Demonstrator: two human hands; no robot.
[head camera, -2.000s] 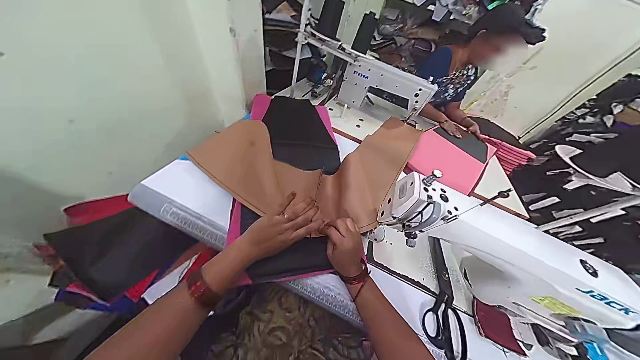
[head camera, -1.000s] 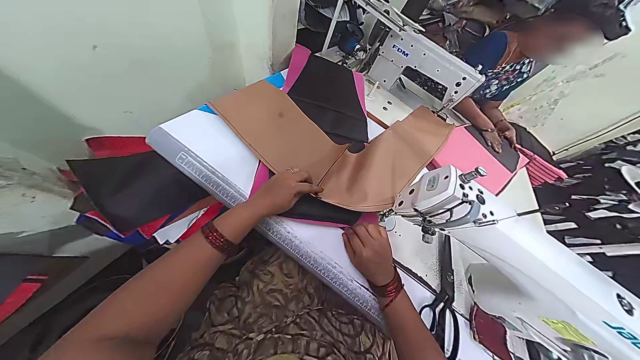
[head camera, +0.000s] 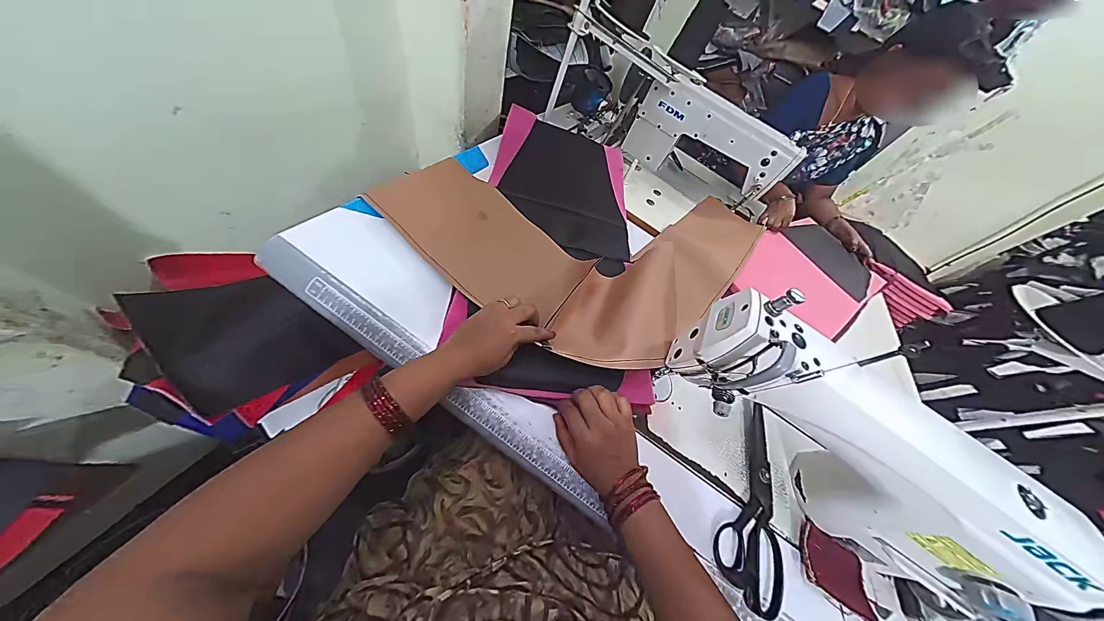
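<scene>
Two joined tan fabric panels lie across black pieces with pink edges on the white sewing table. At the lower end of their seam, my left hand pinches the tan edge between thumb and fingers. My right hand rests with bent fingers by the lower pink and black edge, right at the table's front; whether it grips anything is not clear. The head of a white Jack sewing machine stands just right of the tan panels, its needle area partly hidden.
Black-handled scissors lie beside the machine. A ruler strip runs along the table's front edge. Black and red pieces hang at the left. Behind, a person handles pink pieces near an FDM sewing machine.
Two seconds ago both my hands were together on the tan panels. My right hand has moved off them toward the table's front edge, and the left stays at the seam. The tan panels lie flatter.
</scene>
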